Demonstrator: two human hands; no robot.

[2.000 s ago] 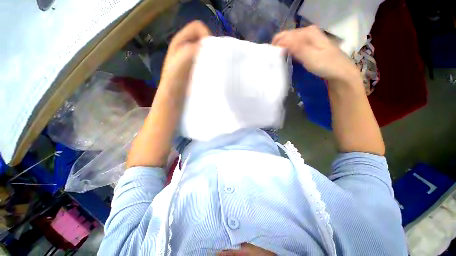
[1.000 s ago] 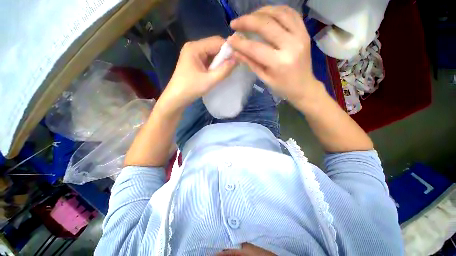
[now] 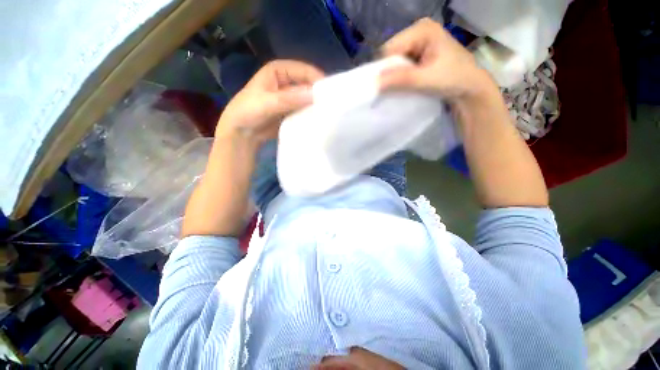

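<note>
A white fabric piece (image 3: 347, 130) is stretched between my hands above my lap. It is blurred, with a thicker, more opaque band along its upper edge and a sheerer part hanging at the right. My left hand (image 3: 271, 101) pinches its upper left edge between thumb and fingers. My right hand (image 3: 434, 65) grips its upper right edge, with the fingers curled over it. I cannot tell whether the piece is a closed ring.
A white table edge (image 3: 72, 79) curves across the upper left. Clear plastic bags (image 3: 137, 159) lie below it. A red bin (image 3: 590, 94) stands at the right, with white strips (image 3: 535, 105) and white fabric (image 3: 517, 29) beside it. A pink object (image 3: 101, 302) is at lower left.
My hands were close together on the bunched piece one second ago. They are now apart, my right hand moved right, and the piece is spread between them.
</note>
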